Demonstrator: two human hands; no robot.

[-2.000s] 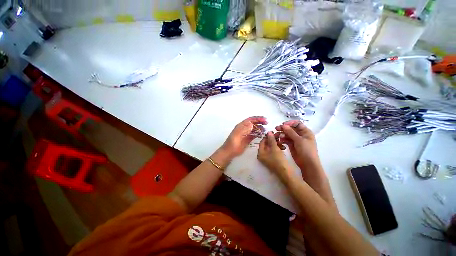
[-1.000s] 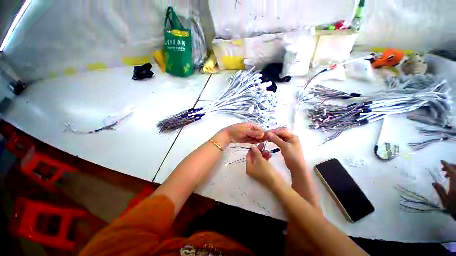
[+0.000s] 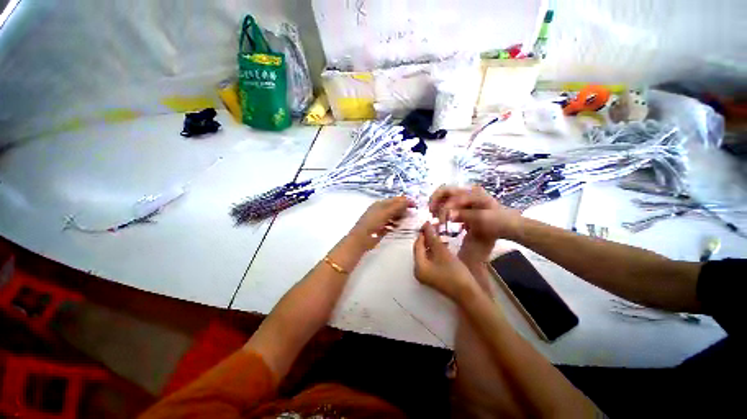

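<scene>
My left hand (image 3: 383,219), with a gold bracelet on its wrist, is at the centre with fingers curled over the table. Thin wires (image 3: 401,232) of a small harness show beside its fingers. My right forearm (image 3: 468,327) rises from the bottom. My right hand is mostly hidden behind another person's hands. One of that person's hands (image 3: 475,209) covers it from the right; the other (image 3: 436,260) pinches at the harness just below. A short dark-banded part (image 3: 447,231) shows between these fingers. The fine grips are too small and blurred to tell.
A large harness bundle (image 3: 368,173) fans out behind the hands. More harnesses (image 3: 606,168) lie behind right. A single harness (image 3: 131,219) lies left. A phone (image 3: 534,295) lies right of the forearms. The other person's black-sleeved arm (image 3: 606,262) crosses from the right. Red stools (image 3: 41,385) stand lower left.
The view has shifted. The other person's second hand came in from the right edge to the harness and now covers my right hand. My left hand has drawn away from my right.
</scene>
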